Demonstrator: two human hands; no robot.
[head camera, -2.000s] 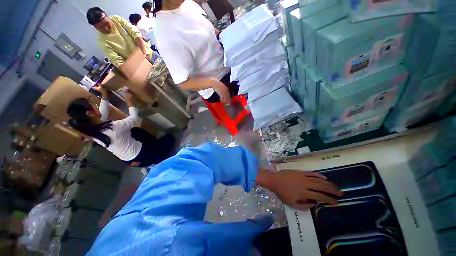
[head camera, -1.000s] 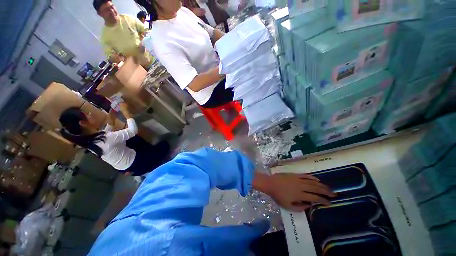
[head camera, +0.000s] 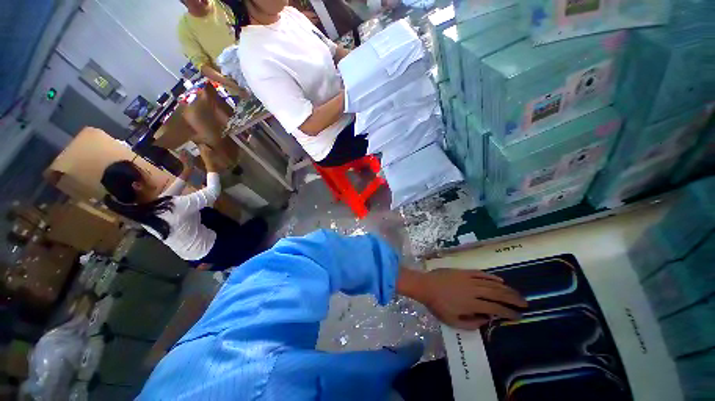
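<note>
My left hand (head camera: 470, 298), bare and in a blue sleeve, lies palm down on the cream printed board (head camera: 631, 274). Its fingers point right onto the black panel (head camera: 549, 337) with curved glowing lines. The hand holds nothing; its fingers are slightly apart. A second blue part of my clothing shows below the arm, with no hand at its end. My right hand is not in view.
Teal product boxes (head camera: 553, 102) are stacked behind the board; more (head camera: 682, 274) stand at the right. White packed mailers (head camera: 423, 176) are piled beside a person in white (head camera: 286, 74). A red stool (head camera: 353, 188), a seated person and brown cartons (head camera: 94, 168) are at left.
The view has shifted slightly. The person in white now has an arm at the mailer pile. The person in yellow has moved partly out at the top. My left hand stays on the board.
</note>
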